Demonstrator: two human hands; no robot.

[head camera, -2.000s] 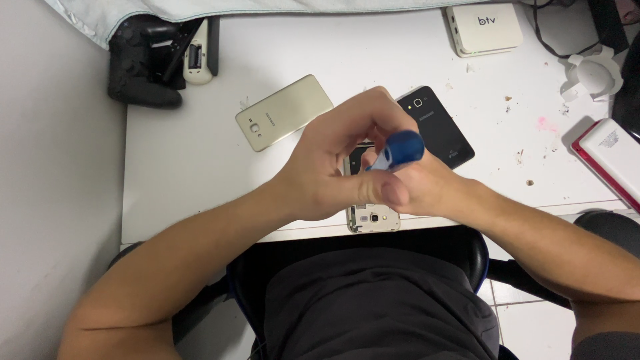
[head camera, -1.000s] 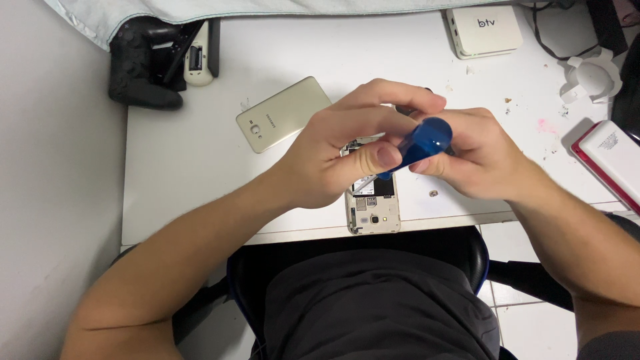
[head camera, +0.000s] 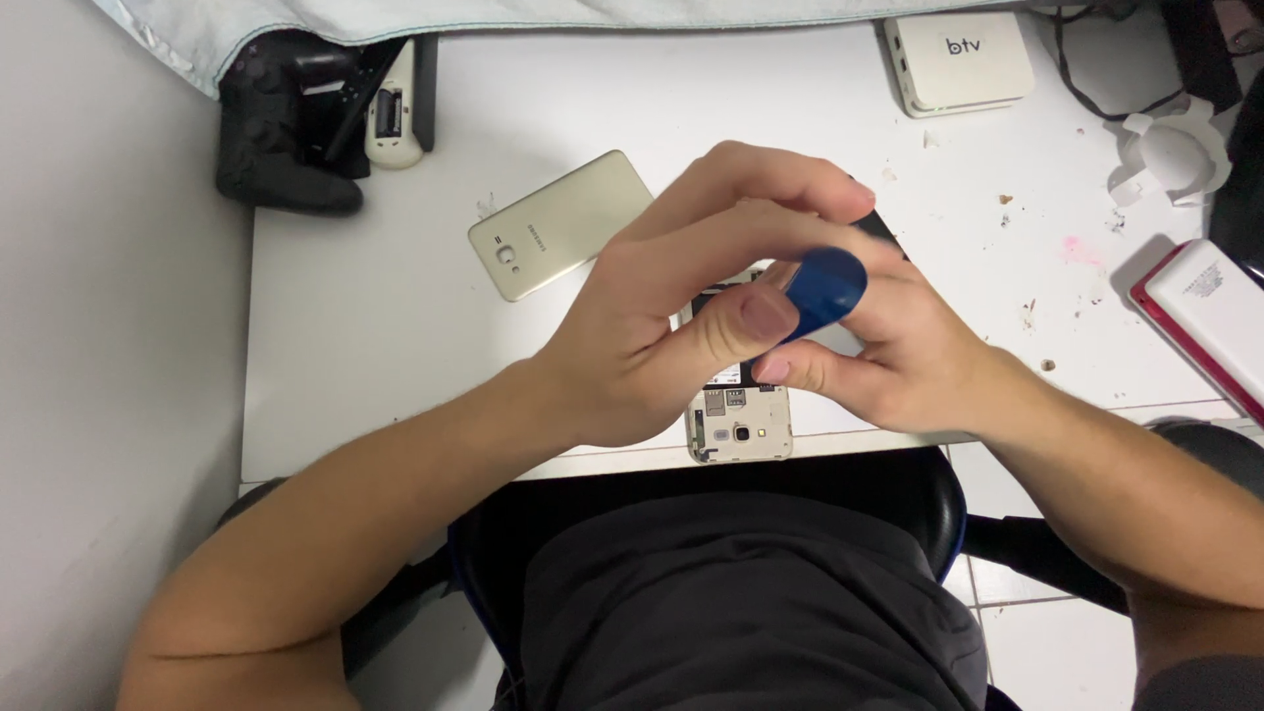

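My left hand (head camera: 681,306) has its thumb and fingers around a blue-handled tool (head camera: 828,288), probably a screwdriver; its tip is hidden. My right hand (head camera: 879,346) is right beside it, fingers behind the handle and thumb below; whether it also grips the tool is unclear. Under both hands, at the desk's front edge, lies a Samsung-type smartphone with its back off (head camera: 743,420), showing its camera and card slots. A gold Samsung back cover (head camera: 563,225) lies left of my left hand. A dark phone or cover (head camera: 877,225) is mostly hidden behind my hands.
A black game controller (head camera: 267,138) and a white remote with its battery bay exposed (head camera: 395,114) are at the back left. A white TV box (head camera: 963,69) stands at the back right. A white plastic bracket (head camera: 1175,158) and a white-and-red device (head camera: 1210,321) are at the right, near small crumbs.
My right hand has come back to the left, closer to the blue handle, since one second ago. Two seconds ago more of the dark phone or cover showed. The opened phone stays in place.
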